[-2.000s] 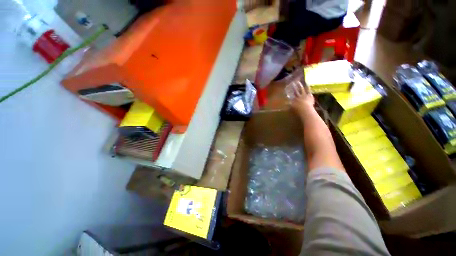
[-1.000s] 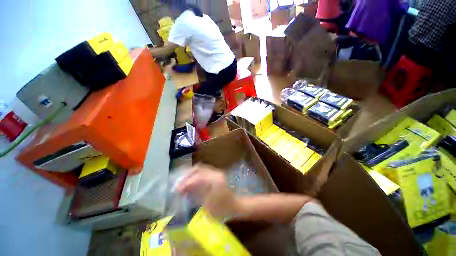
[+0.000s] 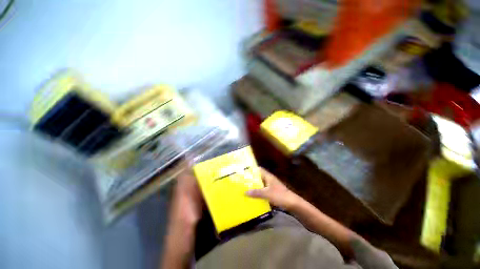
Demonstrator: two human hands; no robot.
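Note:
A yellow retail box (image 3: 231, 186) with a dark lower edge is held close to my body. My right hand (image 3: 271, 190) grips its right side, with the thumb on the yellow face. My left hand (image 3: 188, 192) is at its left side, blurred and partly hidden by the box. Clear film seems to show at the box's top edge, but blur hides the detail. The cream-yellow sealer (image 3: 158, 118) stands on a white board just beyond the box. Stacked boxes (image 3: 76, 118) with black sides stand at its left.
The orange shrink tunnel (image 3: 363, 31) is at the upper right. Another yellow box (image 3: 289, 130) lies near its bench. An open carton (image 3: 389, 152) with clear film scrap (image 3: 342, 168) is at right, with more yellow boxes (image 3: 436, 205) beyond.
The view has swung left from the tunnel and cartons to the sealer. My right hand has come back from over the scrap carton to the box at my body. My left hand has come into view.

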